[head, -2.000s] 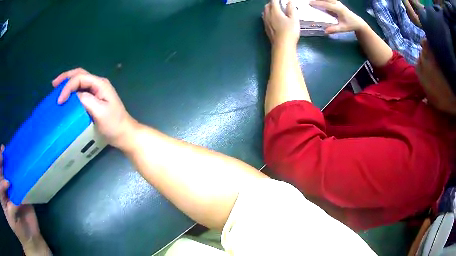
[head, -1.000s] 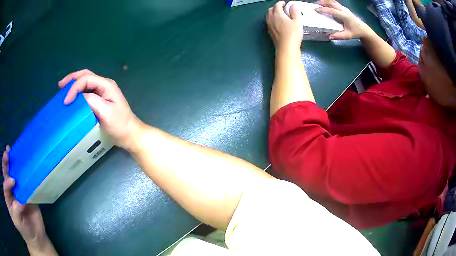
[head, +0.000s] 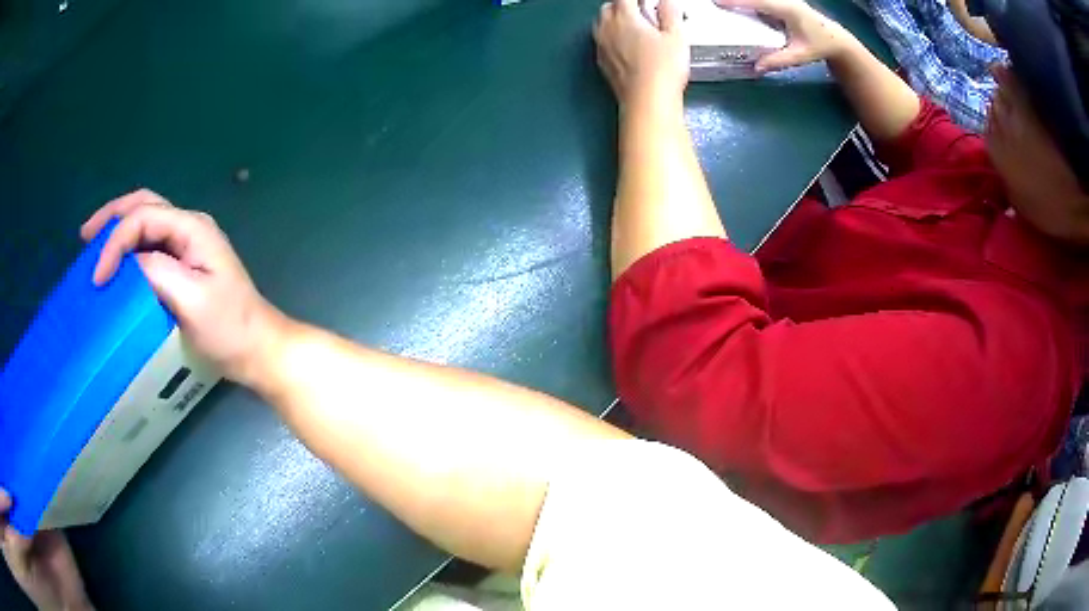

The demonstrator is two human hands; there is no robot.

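A closed retail box [head: 84,370] with a bright blue top and a white side with small black print lies at the left of the view, cut off by the left edge. My right hand [head: 179,281] grips its far end, fingers over the blue top and thumb near the white side's corner. My left hand [head: 42,567] is at the box's near end in the lower left corner, partly cut off by the picture's edge and partly hidden by the box.
The dark green tabletop [head: 478,287] has a pale edge. At the right, a person in a red shirt [head: 836,382] and dark cap holds a white unit [head: 728,42] on the table. Blue plaid clothing [head: 931,54] shows behind.
The box and both my hands sit further left and slightly lower in the view; the co-worker and the white unit have also shifted left. My grip on the box looks the same.
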